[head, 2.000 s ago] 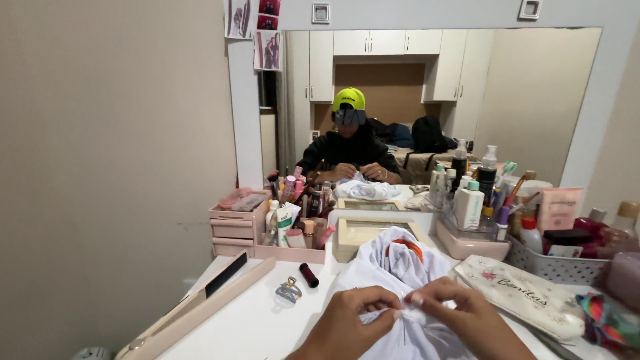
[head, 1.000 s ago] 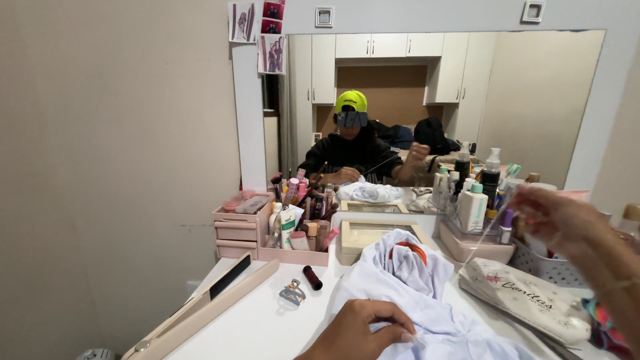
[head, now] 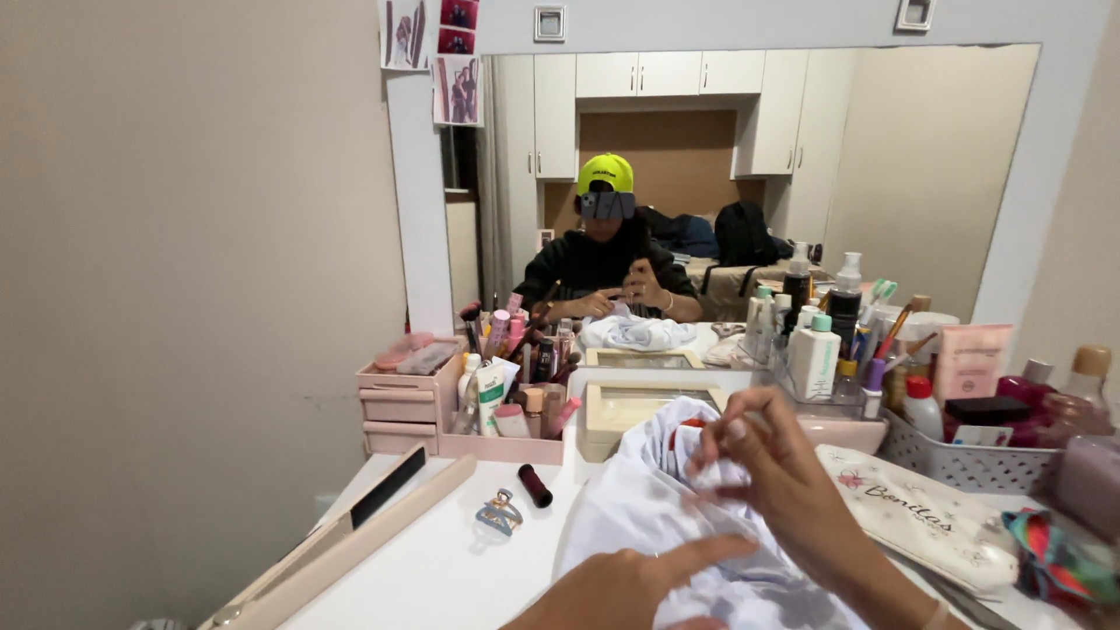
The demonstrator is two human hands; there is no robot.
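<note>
White cloth [head: 612, 516] lies bunched on the white dressing table, with something orange-red showing in a fold near its top. My left hand [head: 647, 577] is low over the cloth, its index finger stretched to the right; its lower fingers are cut off by the frame edge. Above the cloth my right hand [head: 770, 455] is raised, fingers curled and blurred. Whether a thread or needle is between its fingertips cannot be made out. The large mirror [head: 927, 157] reflects both hands over the cloth.
Left of the cloth lie a hair straightener [head: 350, 542], a claw clip [head: 500, 513] and a dark red tube [head: 535, 486]. A pink organizer [head: 398, 405] with cosmetics stands behind. On the right are a printed pouch [head: 919, 516], a perforated basket [head: 971, 465] and a multicolored fabric item [head: 1067, 556].
My right hand has come back from the far right, where it held a pale thread drawn out, to above the cloth. My left index finger now stretches out.
</note>
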